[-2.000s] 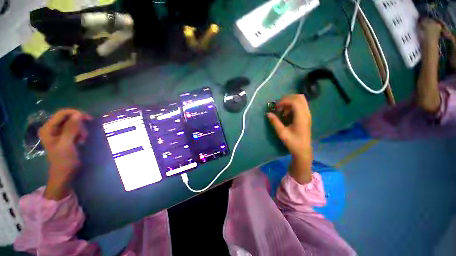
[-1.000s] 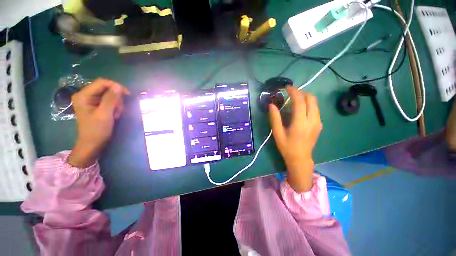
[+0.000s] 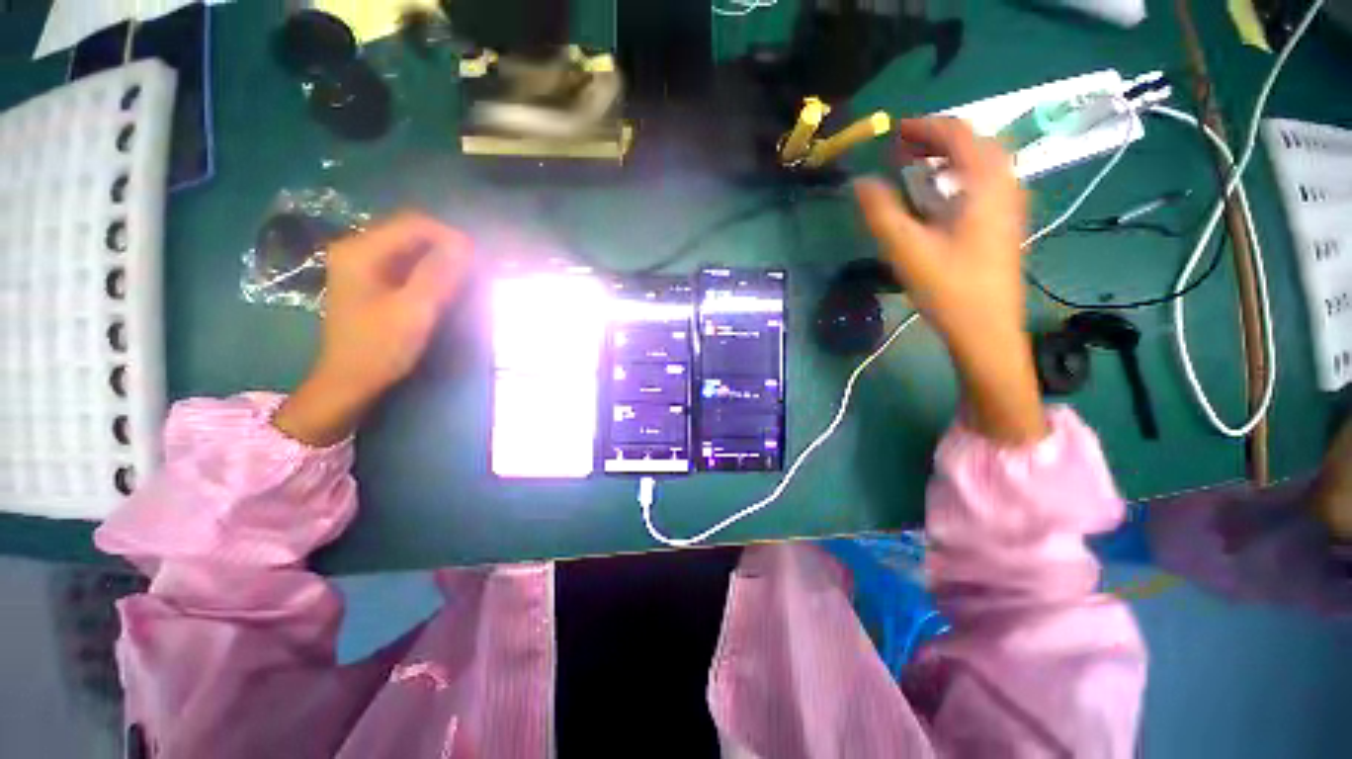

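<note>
Three phones lie side by side: a glaring white-lit one [image 3: 544,400], a middle one with a purple-white screen [image 3: 648,386] and a dark-screened one [image 3: 741,371]. A white USB cable [image 3: 786,478] runs into the middle phone's bottom. My left hand [image 3: 383,304] hovers left of the phones with fingers bent together; glare and blur hide whether it holds anything. A round black charging case [image 3: 853,312] lies right of the phones. My right hand [image 3: 956,237] is raised beyond it, thumb and fingers apart, with no held thing visible; a pale grey patch shows between the fingers.
Ring trays stand at the left [image 3: 67,297] and far right [image 3: 1320,223]. A bagged dark item [image 3: 289,252] lies by my left hand. Behind are a yellow-handled tool [image 3: 845,138] and a power strip [image 3: 1068,126]. Another round dark case [image 3: 1060,360] lies right, near a person's sleeve [image 3: 1260,541].
My right hand has moved from beside the phones, over the charging case, up towards the power strip, and its fingers have spread. My left hand stays left of the phones. The view has shifted.
</note>
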